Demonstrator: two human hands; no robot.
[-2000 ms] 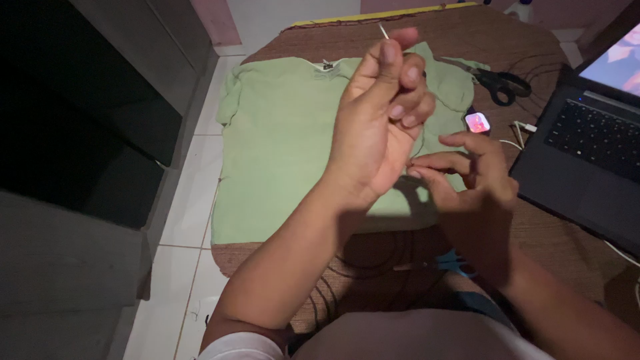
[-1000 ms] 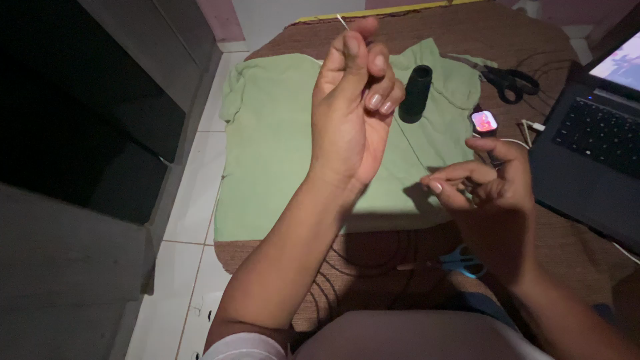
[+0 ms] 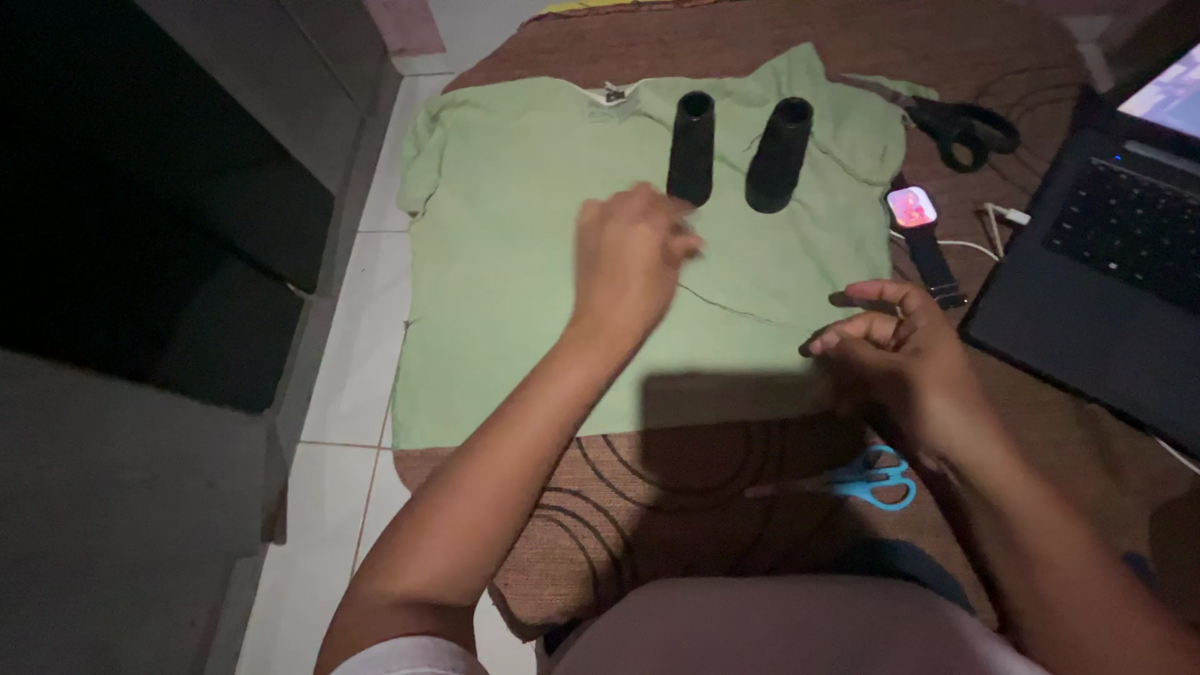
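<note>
A light green shirt (image 3: pixel 525 262) lies spread flat on a brown patterned cloth. Two dark, hollow-topped cones (image 3: pixel 691 150), (image 3: pixel 779 159), perhaps thread spools, stand on its upper right part. My left hand (image 3: pixel 633 258) is blurred over the shirt's middle, just below the left cone, its fingers curled; whether anything is between them cannot be told. A thin dark thread (image 3: pixel 727 307) runs from near it toward my right hand (image 3: pixel 886 347), whose thumb and forefinger pinch near the thread's end above the shirt's lower right edge.
Black-handled scissors (image 3: pixel 966 131) lie at the shirt's upper right, above a smartwatch (image 3: pixel 912 208) with its strap. An open laptop (image 3: pixel 1125 272) and a white cable (image 3: pixel 966 246) are at the right. Light blue-handled scissors (image 3: pixel 877 478) lie below my right hand. A dark cabinet (image 3: pixel 141 450) stands left.
My left hand has come down from its raised position, where a thin white stick-like thing showed at its fingertips. Both dark cones now show; one second ago only one was visible.
</note>
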